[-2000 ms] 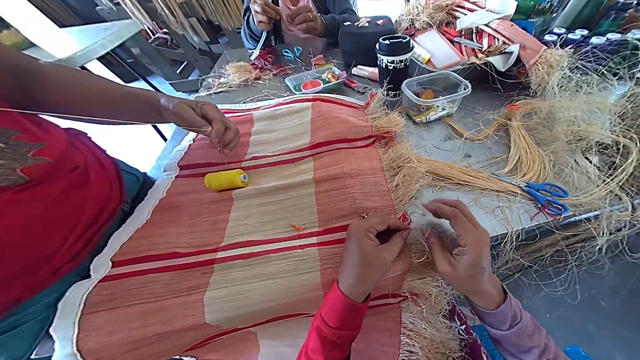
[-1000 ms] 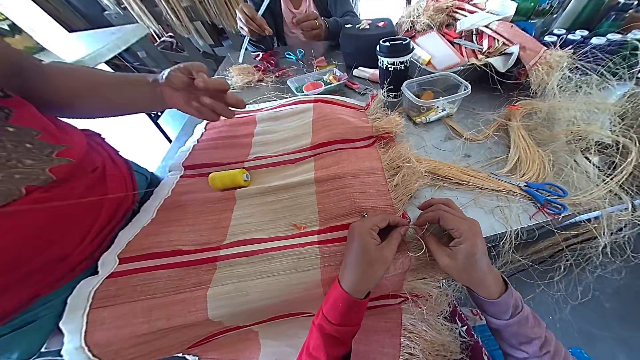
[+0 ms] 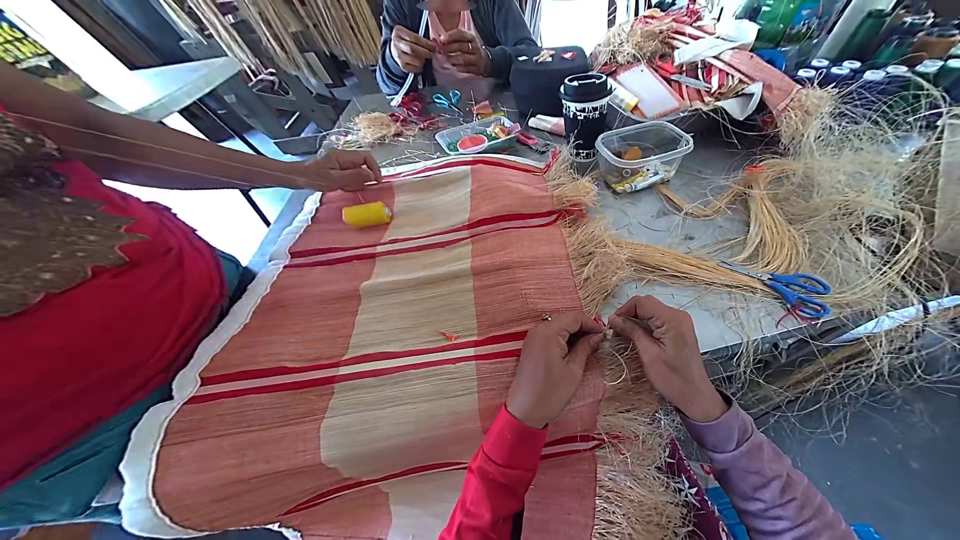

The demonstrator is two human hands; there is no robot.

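A striped woven cloth [image 3: 420, 300] in coral, cream and red lies over the table, with a frayed fiber fringe [image 3: 630, 450] along its right edge. At that edge my left hand [image 3: 555, 360] pinches the fringe beside a red stripe. My right hand [image 3: 660, 349] meets it there, thumb and fingertip closed on thin fiber strands just right of the cloth; the exact grip is small in view. A thin loop of fiber hangs below the fingertips. A small orange scrap [image 3: 449, 336] rests on the cloth left of my hands. A yellow thread spool [image 3: 367, 214] lies farther up the cloth.
Blue-handled scissors [image 3: 799, 291] lie over a fiber bundle [image 3: 682, 262] at right. Beyond are a clear plastic container [image 3: 643, 154], a lidded cup [image 3: 586, 112] and a small tray [image 3: 478, 136]. A person's hand [image 3: 345, 170] reaches in from the left; another person [image 3: 450, 52] sits opposite, handling something small.
My right hand was a little apart from my left two seconds ago; their fingertips are now close together. The left person's hand opened over the cloth, then lowered near the spool.
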